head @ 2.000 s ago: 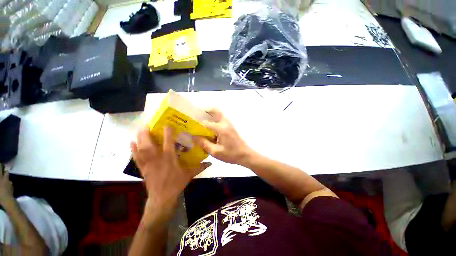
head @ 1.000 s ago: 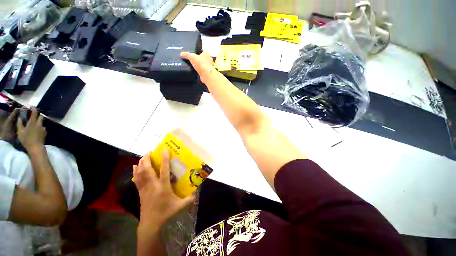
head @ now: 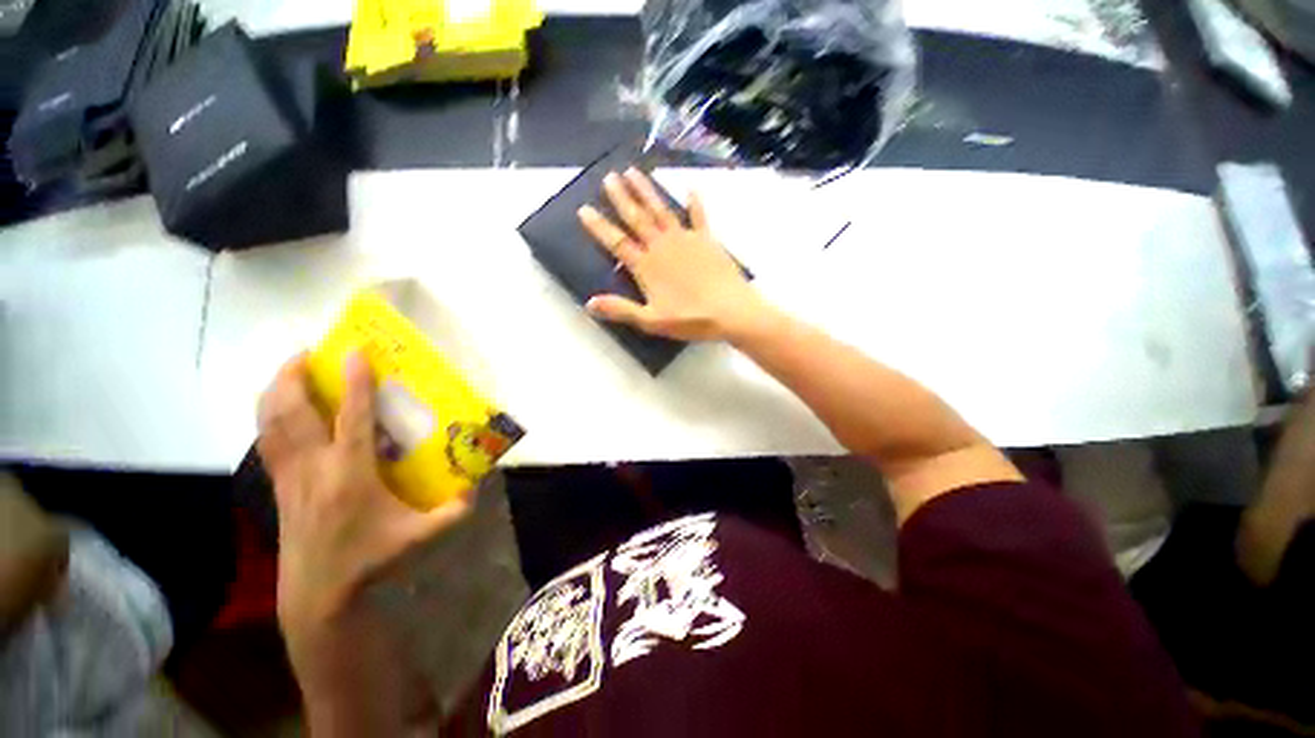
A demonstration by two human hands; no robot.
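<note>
My left hand [head: 329, 483] holds a yellow carton [head: 408, 411] at the table's front edge, tilted, with its cartoon print facing up. Its far end shows a pale grey flap. My right hand [head: 671, 274] lies spread, palm down, on a black inner box [head: 580, 238] that rests on the white table. The fingers are apart and do not wrap the box. The hand hides the box's right part.
Black inner boxes [head: 238, 144] are stacked at the left. Flat yellow cartons [head: 440, 41] lie at the back. A clear bag of black handles [head: 786, 87] is behind my right hand, with a thin black strip [head: 838, 234] nearby. People sit at both sides.
My right hand has moved from the black stack at the left to the table in front, where a black inner box now lies under it. My left hand still holds the yellow carton.
</note>
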